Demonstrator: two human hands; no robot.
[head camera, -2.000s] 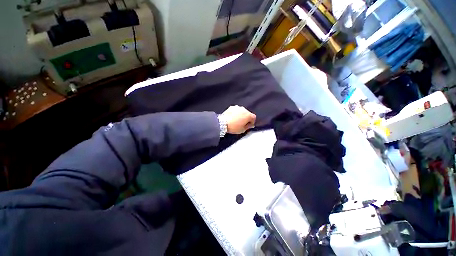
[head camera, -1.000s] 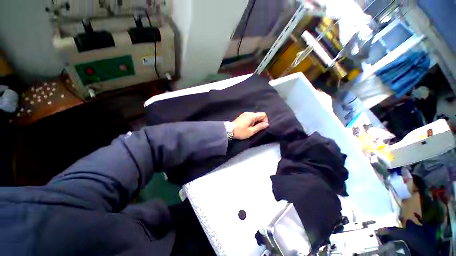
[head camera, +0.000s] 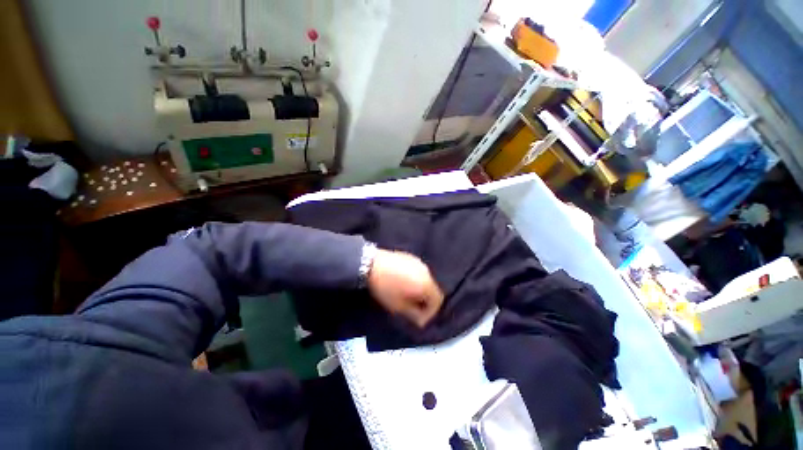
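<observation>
A black cloth panel (head camera: 387, 228) lies across the left part of the white table (head camera: 387, 387), creased, with a folded edge at its far side. My left hand (head camera: 407, 286), blurred and with a watch at the wrist, lies on the panel near its front edge. Its fingers are curled, and I cannot tell if they grip cloth. A bunched black cloth pile (head camera: 555, 334) joins the panel on the right and runs down to the machine's shiny plate (head camera: 504, 422). The machine head is mostly cut off by the bottom edge. My right hand is not in view.
A raised white rim (head camera: 563, 220) runs behind the cloth. A cream machine with black rollers (head camera: 251, 163) stands by the wall, beside small pale discs on a brown table (head camera: 119, 185). A white sewing machine arm (head camera: 748, 299) is at the right. Shelves stand behind.
My left hand has moved towards the table's front edge. The panel has shifted that way too, with new folds and its front edge over more of the table. The view has tilted upward.
</observation>
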